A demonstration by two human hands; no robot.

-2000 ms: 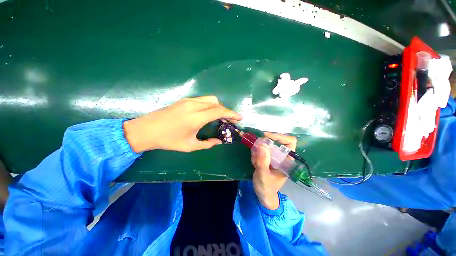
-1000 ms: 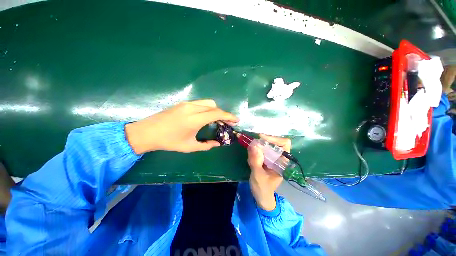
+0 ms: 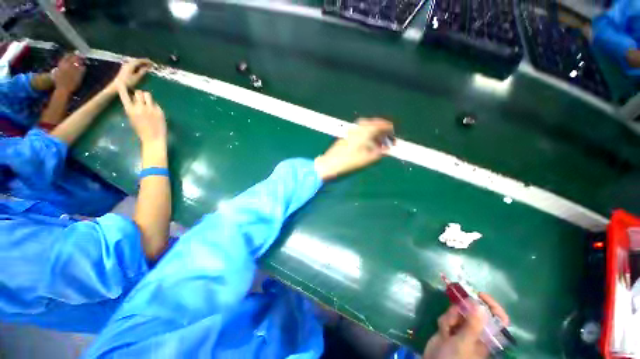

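My left hand (image 3: 358,148) is stretched out over the white strip (image 3: 438,163), blurred, with its fingers around a small dark part with a shiny spot (image 3: 386,141). My right hand (image 3: 471,329), cut off by the lower edge, holds the dispensing syringe (image 3: 477,312). Its dark red front points up and left, and its needle tip is clear of any part. A white crumpled wipe (image 3: 460,236) lies on the green bench beyond my right hand.
Small round parts (image 3: 468,120) lie beyond the strip, some further left (image 3: 255,82). Black trays (image 3: 470,35) stand at the far side. The red basket (image 3: 617,280) and black controller (image 3: 593,301) are at right. Other people's arms (image 3: 153,189) reach in at left.
My left hand has moved away from the syringe, out to the white strip, with the small part. My right hand still holds the syringe, now lower right. The view has turned left and outward.
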